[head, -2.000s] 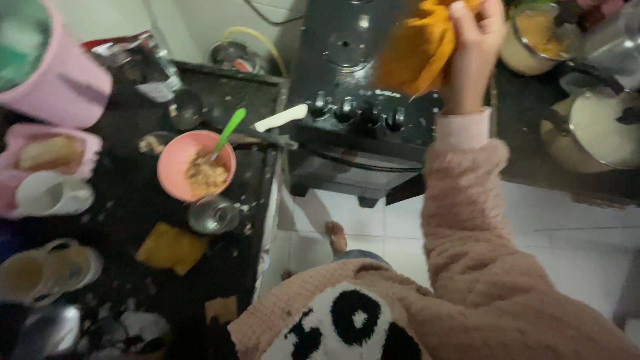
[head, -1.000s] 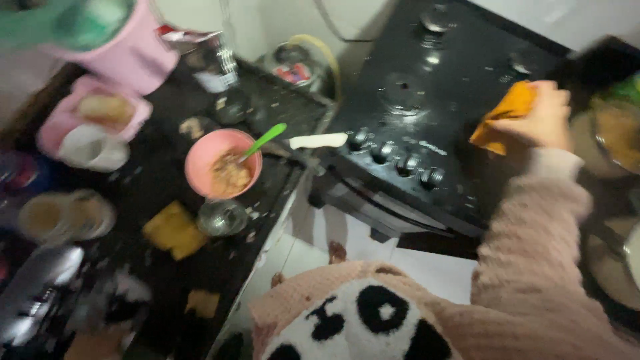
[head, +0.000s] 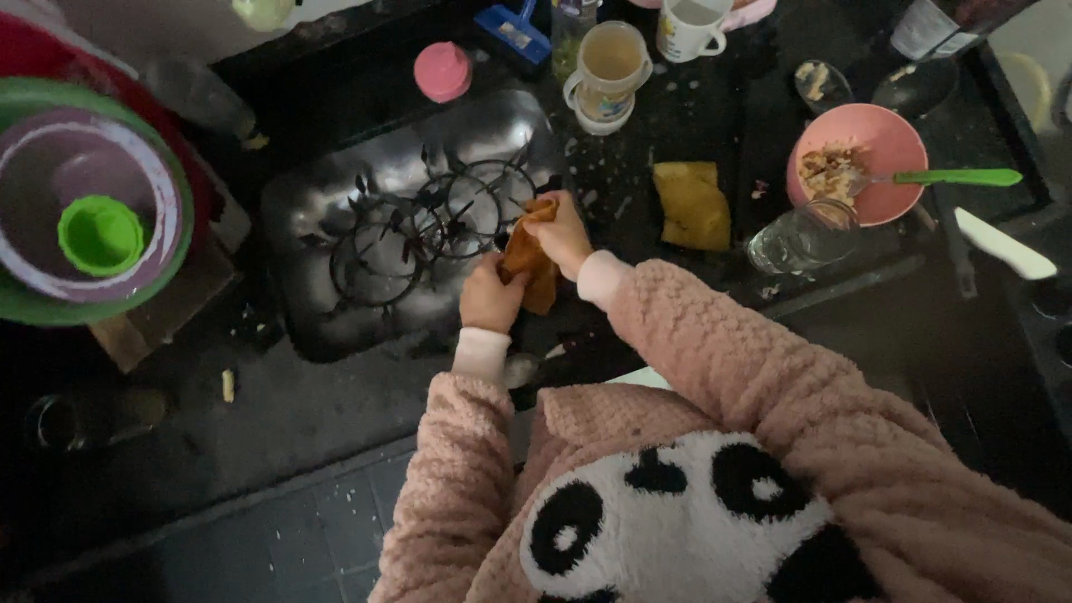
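Observation:
Both of my hands hold an orange cloth [head: 536, 264] over the right edge of a metal sink basin [head: 322, 180]. My left hand [head: 492, 295] grips its left side, and my right hand [head: 563, 236] pinches it near the top. Something small and dark shows between the hands, partly hidden by the cloth. In the basin lie black metal stove grates [head: 377, 260], just left of the cloth. A yellow cloth [head: 693, 206] lies flat on the black counter, right of my right hand.
A pink bowl [head: 909, 146] holds food and a green-handled utensil [head: 959, 177]. Beside it are a clear glass [head: 791, 239] and a white-bladed knife [head: 1005, 243]. A two-handled cup [head: 610, 71] and a pink lid [head: 443, 72] stand behind the sink. Nested tubs [head: 172, 209] stand left.
The view has swung left from the stove to the sink. My right hand has moved from the stove top to the sink with the orange cloth. My left hand now shows, also on the cloth.

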